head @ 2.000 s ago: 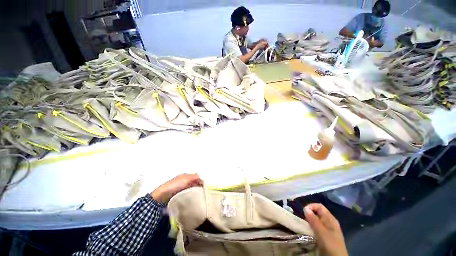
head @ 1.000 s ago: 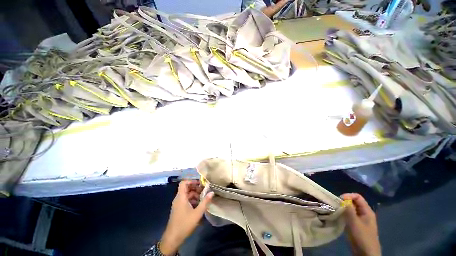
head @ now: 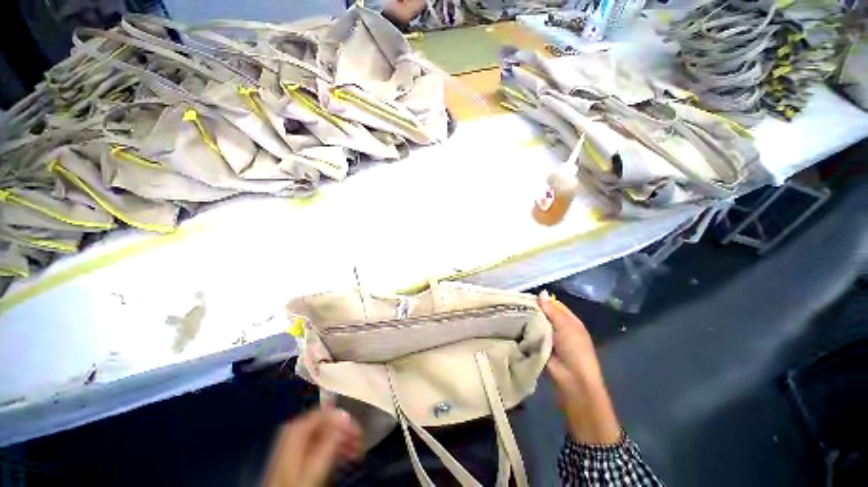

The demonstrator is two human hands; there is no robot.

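Note:
An unfinished beige handbag (head: 438, 376) is held open at the table's front edge, its zipper line running along the opening. Its handles hang toward me and a small round metallic dot shows on the near panel. A yellow tab (head: 297, 327) sticks out at its left end. My right hand (head: 575, 366) grips the bag's right end, with a bit of yellow at the fingertips. My left hand (head: 316, 445) is blurred, below the bag's left end; whether it touches the bag is unclear. A glue bottle (head: 554, 193) with amber contents stands on the table.
A heap of beige bags with yellow edging (head: 219, 124) covers the table's left and back. Another heap (head: 647, 143) lies right of the bottle, with more bags farther right. A green board (head: 457, 49) lies at the back. The white table cover (head: 381, 224) has stains and yellow tape.
The view has shifted. My left hand has let go of the bag's left yellow end and moved down. The bag's opening has spread wider; my right hand still holds its right end.

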